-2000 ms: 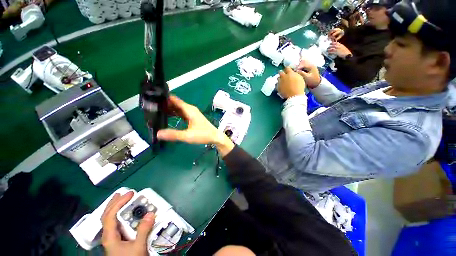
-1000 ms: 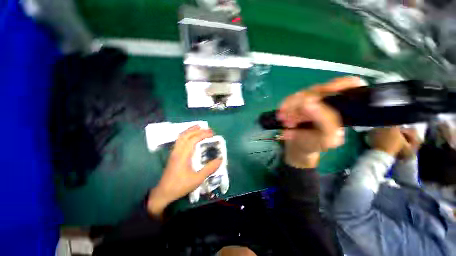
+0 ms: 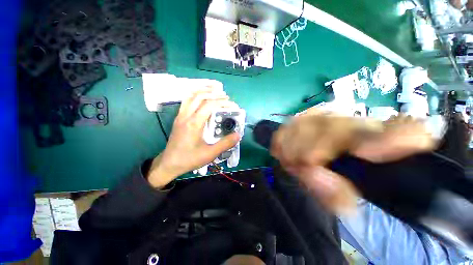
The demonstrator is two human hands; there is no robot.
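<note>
My left hand (image 3: 196, 132) grips a white camera housing (image 3: 174, 91) near the bench's front edge. The dark round lens module (image 3: 226, 124) in its square white front faces up between my thumb and fingers. Thin red and black wire leads (image 3: 233, 179) trail from its lower end. My right hand (image 3: 324, 147) is blurred, wrapped around a black electric screwdriver (image 3: 266, 132). The screwdriver lies nearly level, its tip pointing left, just right of the lens module. Whether the tip touches the housing is unclear.
A pile of black front plates (image 3: 85, 57) lies at the left, with a blue bin (image 3: 15, 134) at the left edge. The screw feeder (image 3: 239, 44) stands behind the housing. White housings (image 3: 343, 92) and white loops (image 3: 383, 76) lie right. Another person's blue denim clothing (image 3: 389, 235) shows lower right.
The view has turned and moved closer to the plate pile. The screwdriver, upright in my right hand earlier, is now nearly level beside the housing. My left hand still holds the housing.
</note>
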